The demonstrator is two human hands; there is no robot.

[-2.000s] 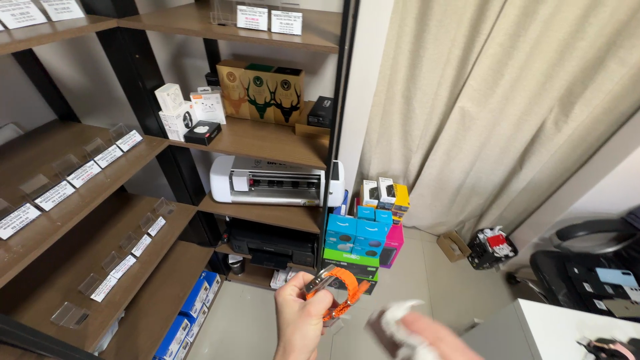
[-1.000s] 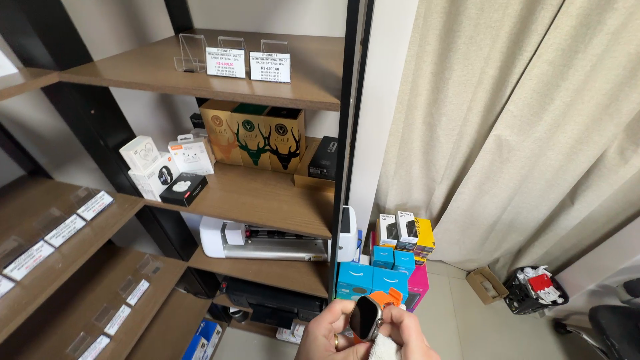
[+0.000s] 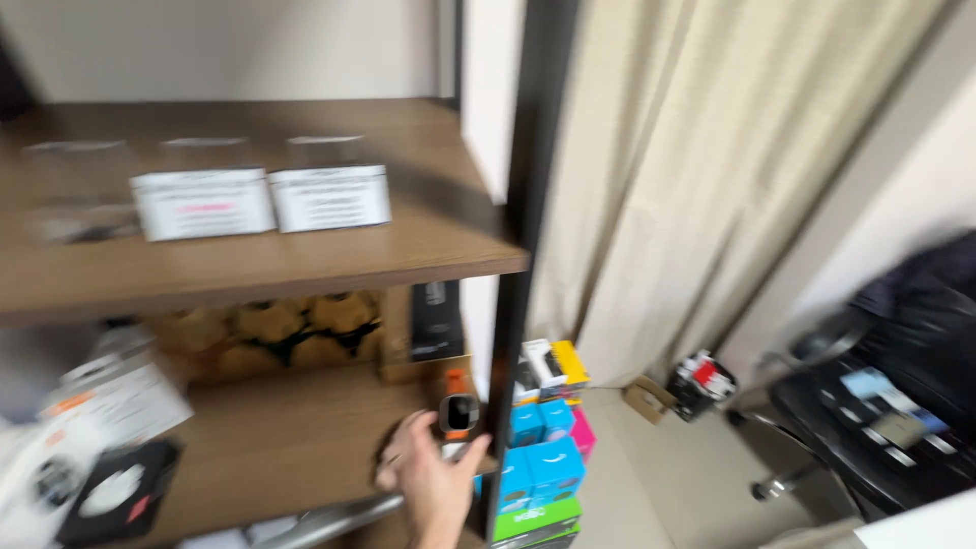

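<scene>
A smartwatch with an orange band [image 3: 459,414] stands near the right end of the middle wooden shelf [image 3: 305,427], its dark screen facing out. One hand, which looks like my right hand [image 3: 438,476], reaches up from below, its fingers and thumb spread on either side of the watch's lower part. Whether the fingers press on it is blurred. A small pale piece shows below the band, between finger and thumb. My left hand is out of view. Behind the watch stands a black box [image 3: 436,320] on a brown box.
Paper price cards [image 3: 332,198] stand on the upper shelf [image 3: 343,263]. White boxes [image 3: 122,396] and a black box [image 3: 118,488] lie left. Beyond the black shelf post [image 3: 526,191] are stacked blue boxes [image 3: 553,465], a waste bin [image 3: 701,385] and a black chair [image 3: 839,435].
The orange-banded watch, held in both hands in front of the shelves one second ago, is now at the middle shelf with one hand at it. The view has moved closer to the shelves.
</scene>
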